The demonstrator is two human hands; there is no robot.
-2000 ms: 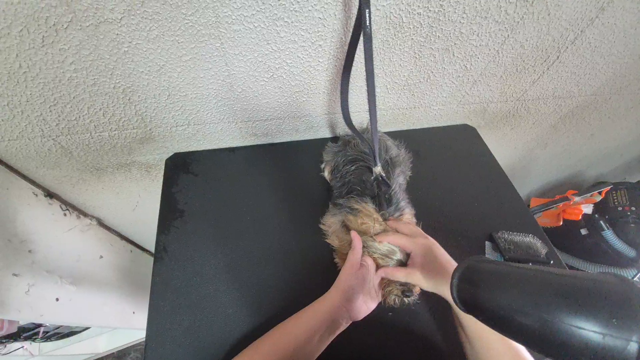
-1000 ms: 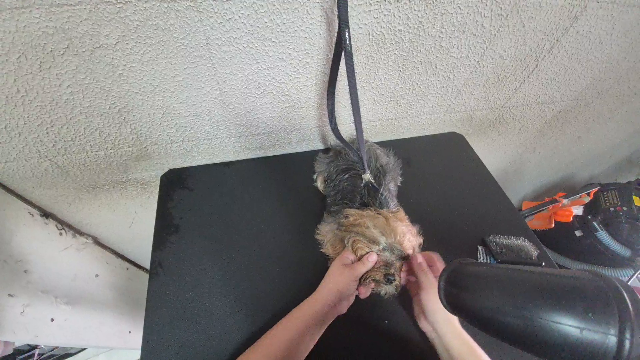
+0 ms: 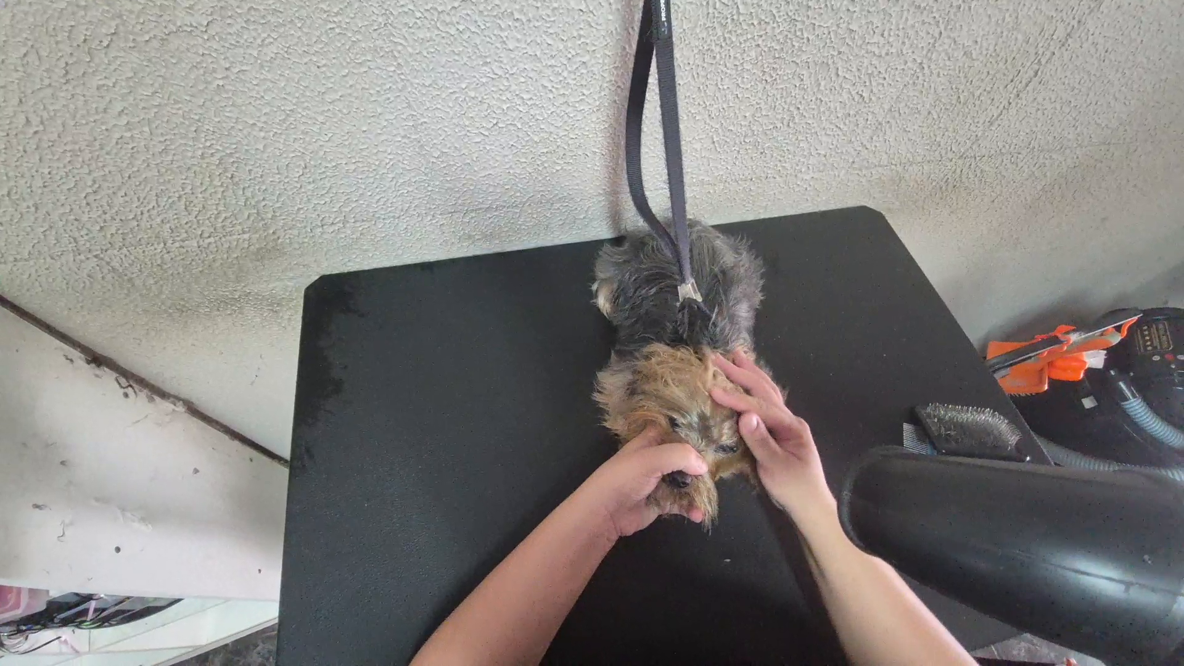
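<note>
A small dog (image 3: 680, 314) with a grey back and a tan head is on a black grooming table (image 3: 444, 398), its head toward me. A dark strap (image 3: 672, 139) with a metal clasp hangs from above to the dog's neck. My left hand (image 3: 647, 476) holds the dog's muzzle, thumb across the top near the nose and fingers below. My right hand (image 3: 768, 425) rests on the side of the head by the eye and ear, fingers apart, gripping nothing.
A black dryer nozzle (image 3: 1008, 536) reaches in over the table's right side. Behind it lie a slicker brush (image 3: 971, 430) and a metal comb (image 3: 916, 438). Beyond the right edge are an orange item (image 3: 1045, 361) and a ribbed hose (image 3: 1147, 421). A rough wall (image 3: 444, 120) stands behind the table.
My left hand has shifted onto the top of the dog's muzzle. My right hand has moved up from beside the muzzle to the side of the head. The dog's face is turned slightly differently.
</note>
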